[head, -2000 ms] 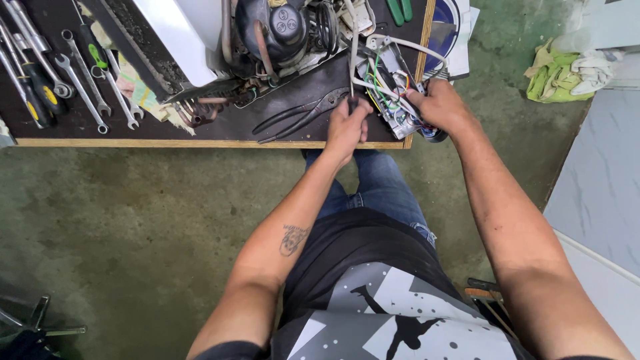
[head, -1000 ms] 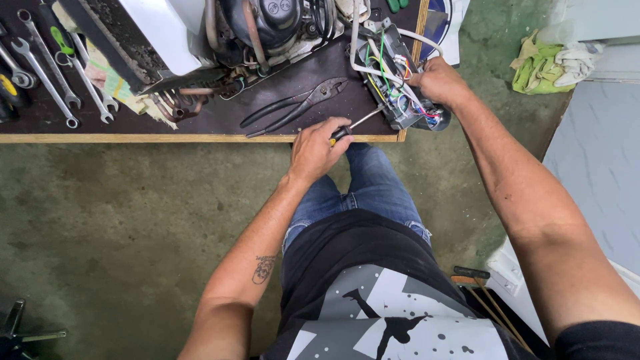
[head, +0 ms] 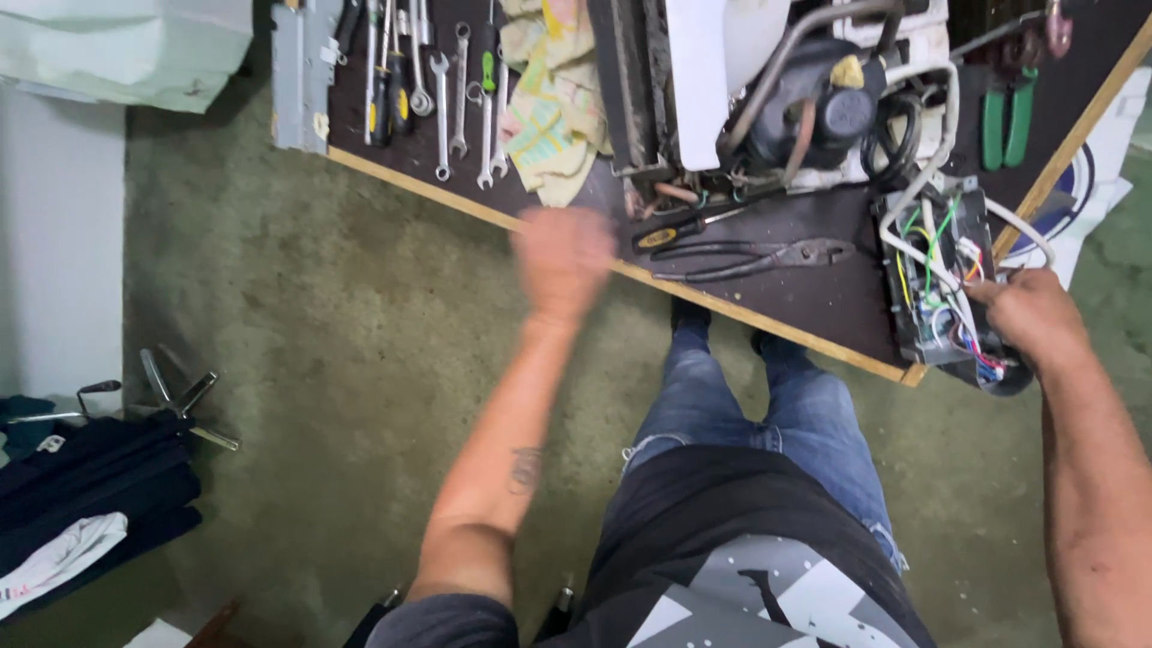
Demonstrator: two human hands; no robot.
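My right hand (head: 1035,310) grips the right side of an open electrical control box (head: 936,270) full of coloured wires, at the bench's right corner. My left hand (head: 565,261) is blurred over the bench's front edge, just below a stained cloth (head: 549,117); whether its fingers hold anything cannot be told. Between the hands, a black and yellow screwdriver (head: 670,234) lies on the dark bench top beside slip-joint pliers (head: 765,258). Behind them stands a black compressor (head: 823,108) with copper tubes. A white cable (head: 949,126) runs from the compressor area to the box.
Several combination wrenches (head: 441,117), a ratchet (head: 420,94) and more screwdrivers (head: 399,99) lie left of the cloth. Green-handled pliers (head: 1006,121) lie at the back right. The wooden bench edge (head: 747,315) runs slantwise before me. A grey metal panel (head: 301,81) sits at the bench's left end.
My left hand has let go of the screwdriver, which now lies by the pliers, and has moved left towards the cloth. My right hand remains at the control box. The view has swung left.
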